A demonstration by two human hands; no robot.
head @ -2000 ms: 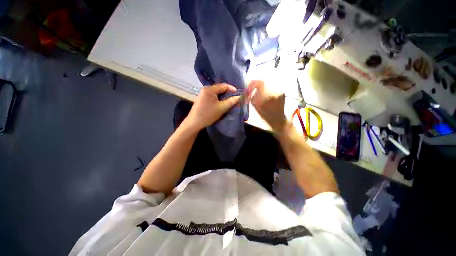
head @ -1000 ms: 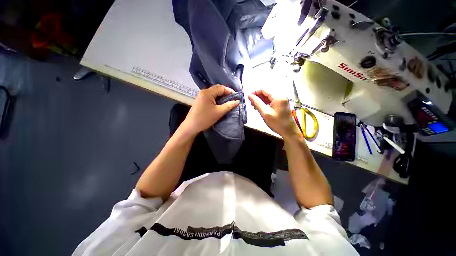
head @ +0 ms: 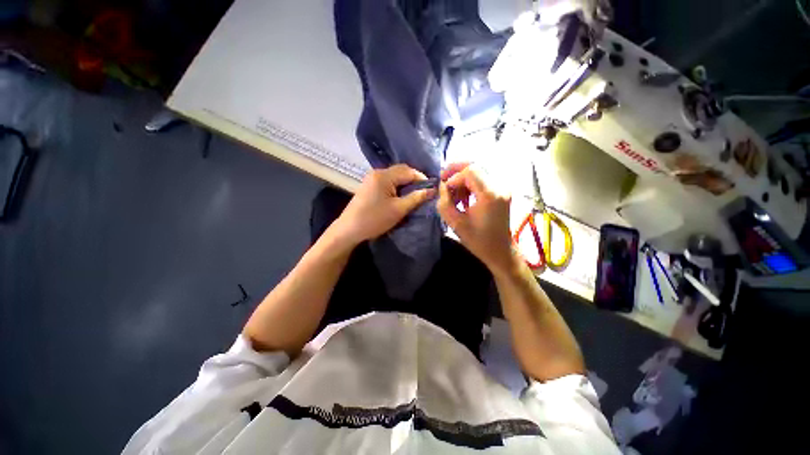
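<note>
A dark blue-grey garment (head: 395, 98) lies over the table's front edge, its lower end hanging over the dark-clothed lap. My left hand (head: 380, 206) pinches a small folded edge of the garment (head: 419, 186) between thumb and fingers. My right hand (head: 478, 213) is at the right end of this fold, with thumb and fingertips closed together on or against the edge. The fingers hide exactly what the right fingertips hold. The fold sits just above the table's front edge.
Scissors (head: 558, 240) with red and yellow loops lie right of my right hand. Beyond them are a phone (head: 616, 267), blue tweezers or snips (head: 655, 275) and small clutter. The white sewing machine (head: 657, 147) stands behind. White scraps (head: 655, 400) lie on the floor.
One second ago my right fingertips were apart from the fold, with a small gap. Now they are back at the garment edge. My left hand keeps its pinch.
</note>
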